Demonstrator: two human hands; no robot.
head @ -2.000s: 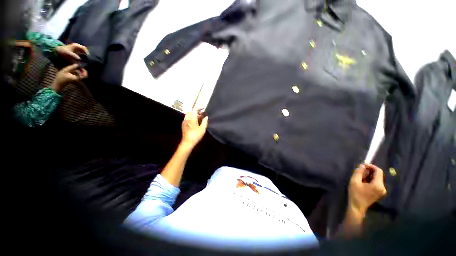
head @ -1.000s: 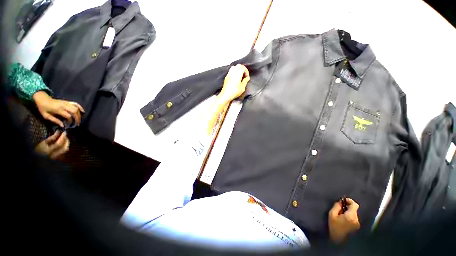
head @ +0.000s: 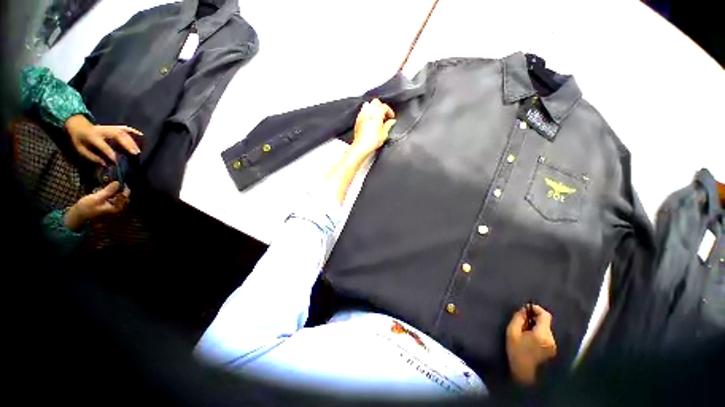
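A charcoal denim shirt [head: 413, 215] lies front up on the white table, its shoulders paler, with a column of metal buttons, a yellow emblem on the chest pocket [head: 558, 191] and a black tag at the collar [head: 542, 121]. My left hand [head: 372, 127] is on the upper part of the sleeve near the armhole, fingertips bent onto the cloth. The sleeve stretches left to its two-button cuff [head: 248, 159]. My right hand [head: 531, 340] is over the lower front, closed around a small dark tool [head: 530, 314], perhaps thread snips.
On the left, a coworker's hands [head: 102, 143] in green sleeves hold part of another dark shirt [head: 151, 87] with a white tag. A third dark shirt [head: 690, 246] with a white tag lies at the right. The white table [head: 318, 48] has a brown seam line.
My left hand has moved from the shirt's lower side edge up to the sleeve. My right hand has left the right side edge for the lower front. The shirt now lies flatter, collar in view.
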